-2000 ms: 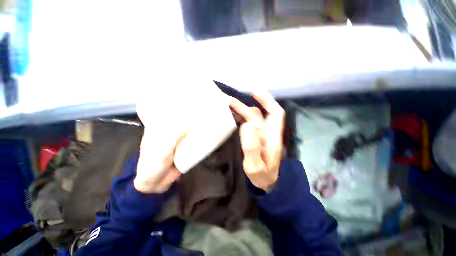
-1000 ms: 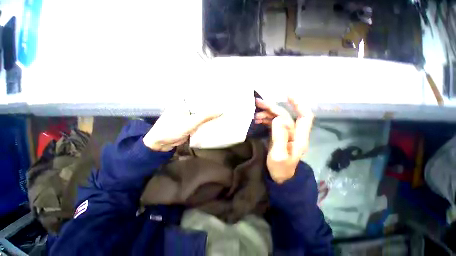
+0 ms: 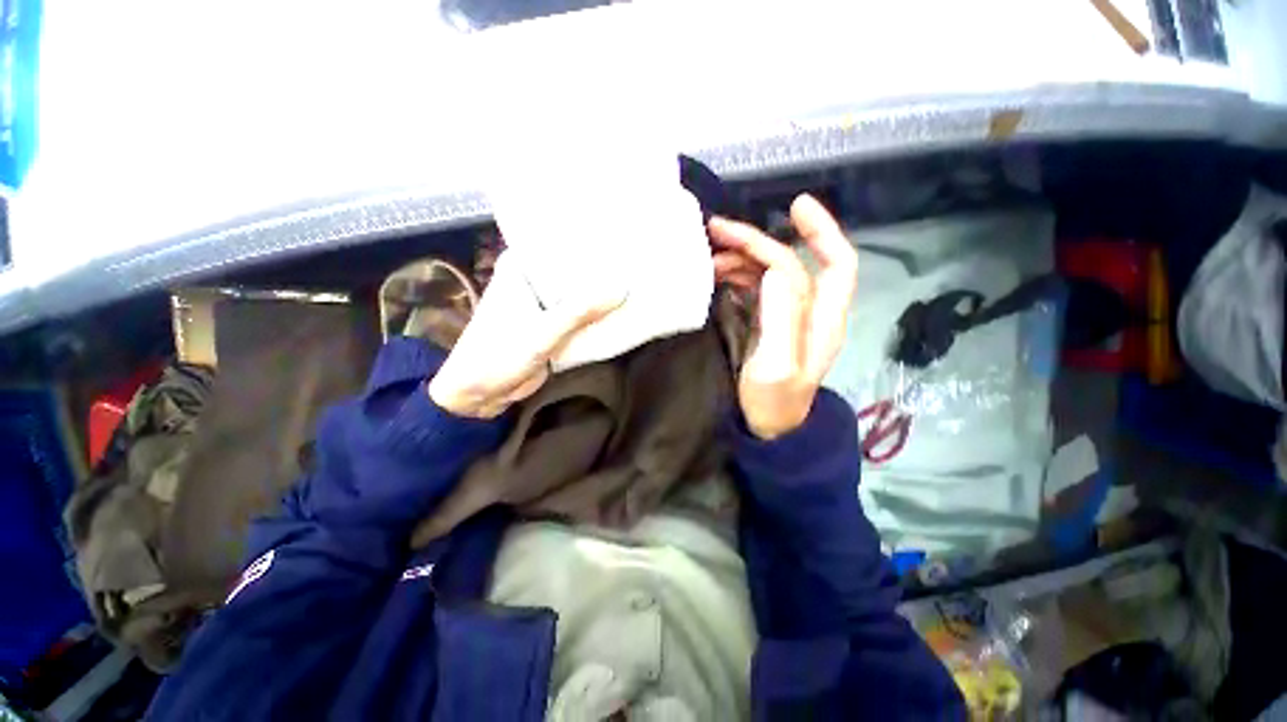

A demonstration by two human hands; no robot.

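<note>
A pale cream-white patch piece [image 3: 642,268] is held up in front of me at the table's front edge. My left hand [image 3: 515,332] is closed on its lower left side. My right hand [image 3: 798,317] is at its right side, fingertips by a dark strip [image 3: 699,181] that sticks up beyond the patch's upper right edge; the upper fingers are apart. The fingertips' hold is partly hidden. The brown garment [image 3: 621,437] lies crumpled in my lap below the patch.
The white table [image 3: 353,99] with ruler marks spans the top. A pale green plastic bag [image 3: 953,466] with dark cloth on top lies at right, near a red and yellow object [image 3: 1115,303]. Brown garments [image 3: 261,451] are piled at left beside a blue crate [image 3: 35,522].
The view has shifted, with less of the table and more of my lap showing. My hands stay at the patch, and its face is now held more upright than two seconds ago.
</note>
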